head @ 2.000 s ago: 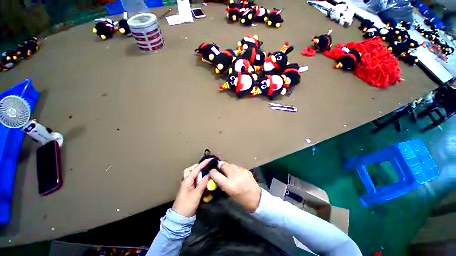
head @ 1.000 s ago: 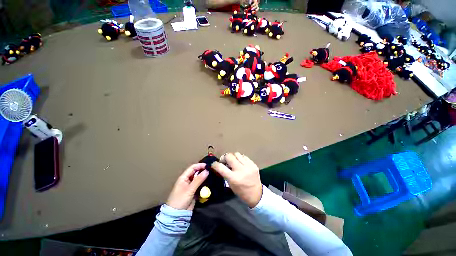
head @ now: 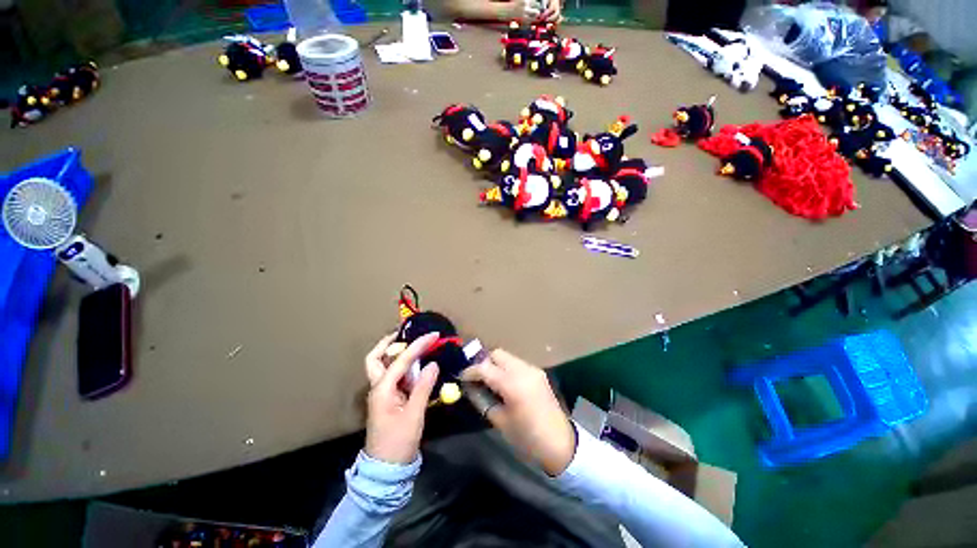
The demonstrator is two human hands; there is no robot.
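Observation:
A black plush penguin (head: pixel 434 332) is held at the table's near edge. It has a striped cone hat with a black loop on top, a red scarf (head: pixel 441 341), a white label (head: pixel 472 349) and yellow feet. My left hand (head: pixel 397 405) grips it from the left, fingers across its front. My right hand (head: pixel 522 402) is at its lower right side, fingertips pinched by the body below the label. Whether a needle or thread is in the fingertips is too small to tell.
A pile of penguins (head: pixel 528 194) lies mid-table, with a slim white-purple tool (head: pixel 610 247) near it. Red strips (head: pixel 803 171) lie right. A fan (head: pixel 41 214), phone (head: pixel 104 340) and blue tray (head: pixel 24 353) are left. An open carton (head: pixel 696 482) and blue stool (head: pixel 841 396) are right.
The penguin has turned from upright between both hands to tilted left, showing its scarf and label. My right hand has moved from its top down to its right side.

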